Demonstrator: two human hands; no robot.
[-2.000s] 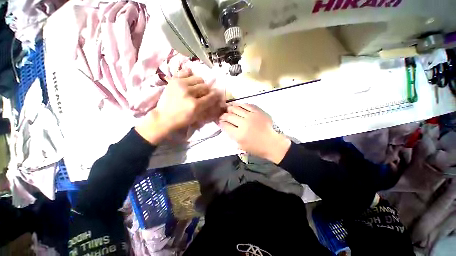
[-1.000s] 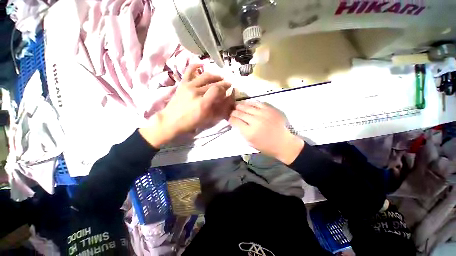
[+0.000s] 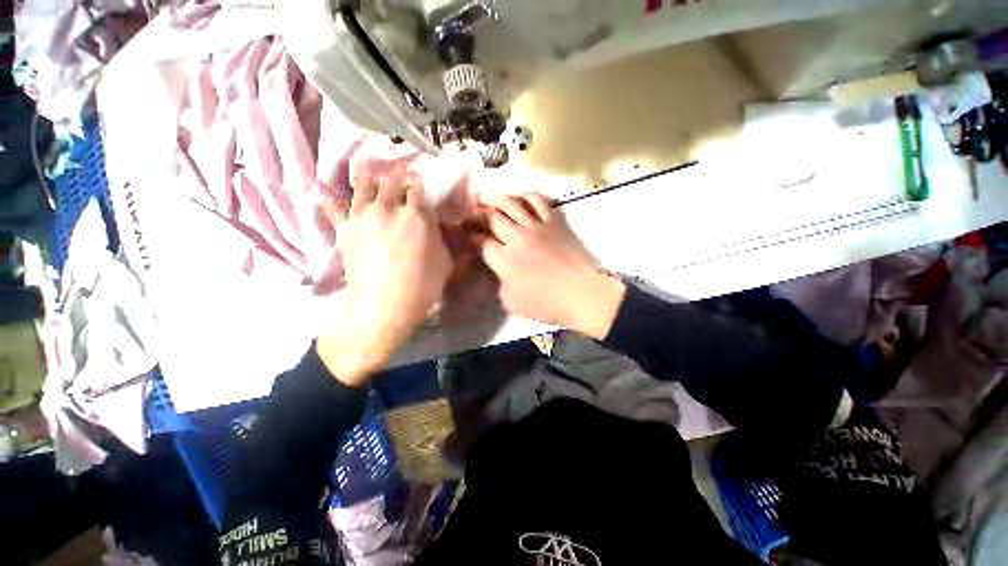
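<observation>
A large pale pink cloth (image 3: 260, 144) lies bunched on the table left of the needle area and runs under both hands. The cream-white sewing machine head (image 3: 597, 28) stands above it, with small metal parts (image 3: 473, 122) at its lower end. My left hand (image 3: 389, 249) lies on the cloth, fingers spread forward just below the machine head. My right hand (image 3: 542, 260) is beside it on the right, fingertips curled onto the cloth edge and pinching it. The needle tip and presser foot cannot be made out in the glare.
The white table (image 3: 707, 238) carries a printed scale near its edge. A slim green tool (image 3: 910, 149) and black loops (image 3: 978, 133) lie at its right end. Blue crates (image 3: 359, 459) with pink cloth are below. Grey-pink cloth heaps (image 3: 951, 387) are at the right, pale cloth (image 3: 94, 343) at the left.
My hands have moved apart; the left has turned and now lies flatter on the cloth, with its fingers forward. More pink cloth shows between them. The view has shifted.
</observation>
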